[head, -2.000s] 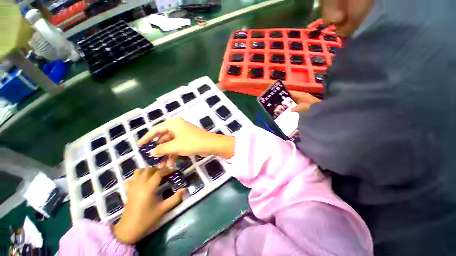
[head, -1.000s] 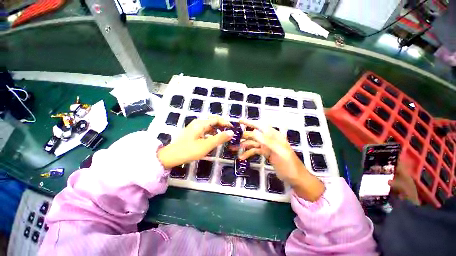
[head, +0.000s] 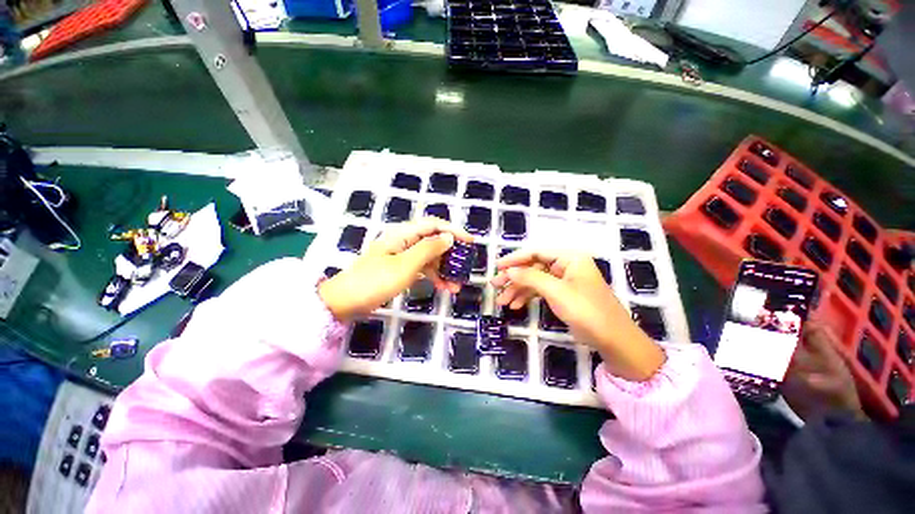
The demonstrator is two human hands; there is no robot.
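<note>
The white component tray [head: 592,236] lies in front of me with black square watch units in its pockets. My left hand [head: 393,269] holds one watch unit [head: 459,261] upright between thumb and fingers above the tray, its face showing rows of light marks. My right hand [head: 557,291] is just to its right, fingers curled and fingertips close together, not touching that unit; whether they pinch something small cannot be told. Another unit with light marks on its face [head: 492,334] lies on top of the tray's front rows, between pockets.
A red component tray [head: 692,216] is at right, with another person's hand [head: 825,371] holding a lit smartphone [head: 765,326] before it. Loose parts [head: 150,251] lie on white paper at left, near a plastic bag [head: 276,206] and metal post [head: 241,85]. A black tray [head: 512,35] is across the bench.
My right hand has moved away from the held unit, which my left hand now holds alone with its marked face visible. The marked unit on the tray has stayed in place.
</note>
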